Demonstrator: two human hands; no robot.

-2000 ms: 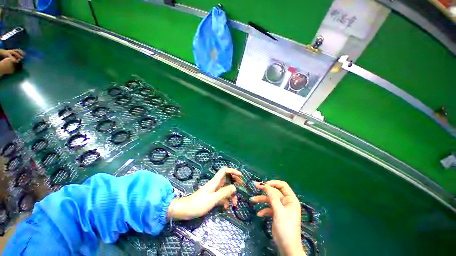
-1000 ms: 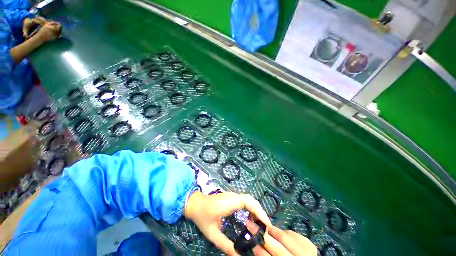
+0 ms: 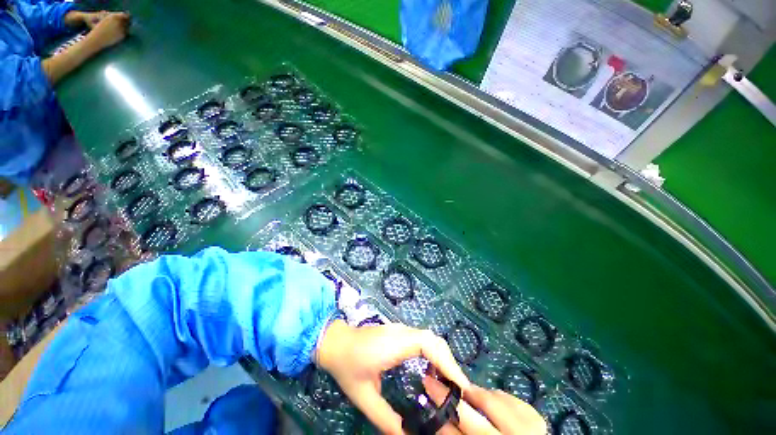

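Observation:
My left hand (image 3: 366, 361), in a blue sleeve, holds several black rings (image 3: 417, 392) bunched together at the bottom centre. My right hand (image 3: 506, 415) is cut off by the bottom edge; its fingers touch the front ring of the bunch. The hands are above a clear plastic tray (image 3: 442, 296) with one black ring (image 3: 396, 285) in each visible filled pocket. Part of the tray is hidden under my left arm and hands.
More filled clear trays (image 3: 217, 153) lie on the green bench at the left. A cardboard box (image 3: 25, 246) stands at the left edge. A co-worker's hands (image 3: 106, 30) are at the upper left. An instruction sheet (image 3: 587, 72) and blue cloth (image 3: 442, 30) hang behind the rail.
Since two seconds ago the hands have come together low over the tray and my left hand has taken hold of several rings. The view has shifted, and more of the co-worker shows.

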